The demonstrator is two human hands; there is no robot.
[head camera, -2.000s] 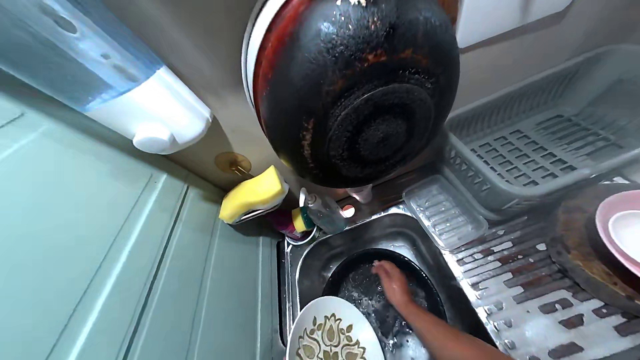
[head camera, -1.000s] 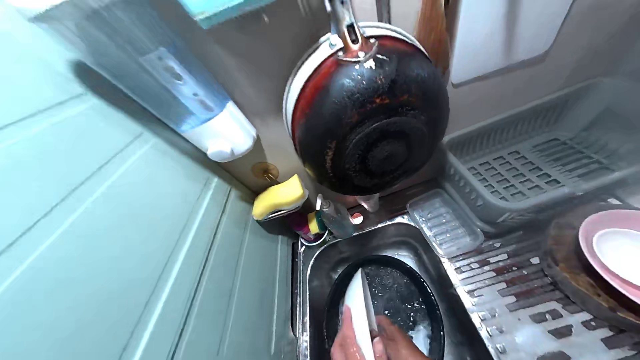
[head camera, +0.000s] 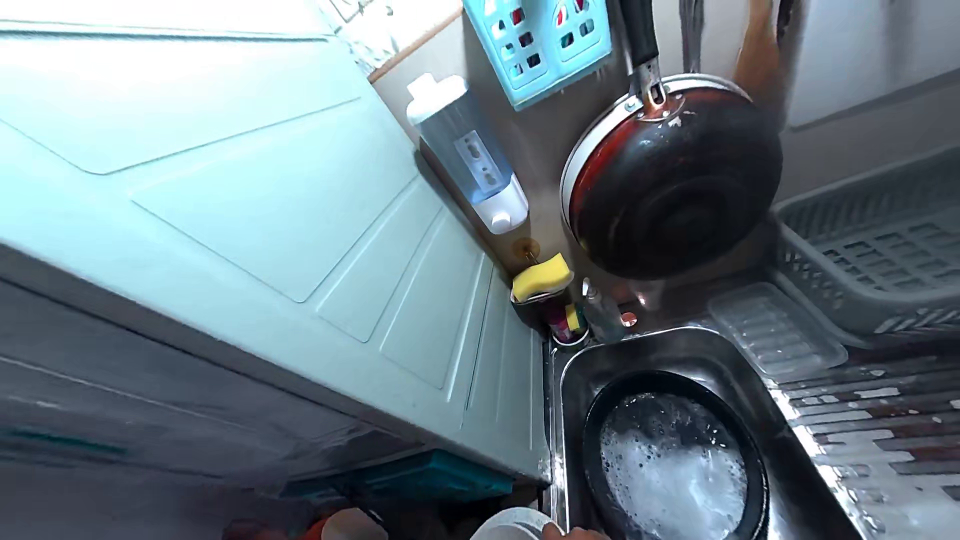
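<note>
A few fingers of one hand (head camera: 574, 533) show at the bottom edge, on the rim of a white round dish or container (head camera: 514, 523); which hand it is I cannot tell, and most of it is cut off. The other hand is out of view. To the right of those fingers, a round black basin (head camera: 759, 480) of foamy water (head camera: 675, 465) sits in the steel sink (head camera: 697, 341). Behind the sink's left corner are a yellow sponge (head camera: 541, 278) on a holder and a clear pump bottle (head camera: 602, 315).
Pans (head camera: 675, 187) hang on the wall above the sink, beside a soap dispenser (head camera: 472, 157) and a blue basket (head camera: 544, 45). A grey dish rack (head camera: 862, 300) and a clear tray (head camera: 776, 330) stand right, by the ridged drainboard (head camera: 885, 442). Pale green cabinet doors (head camera: 300, 247) fill the left.
The view has swung left. One second ago both hands held a white plate over the black basin; now no hand is over it, and fingers touch a white dish or container left of the sink.
</note>
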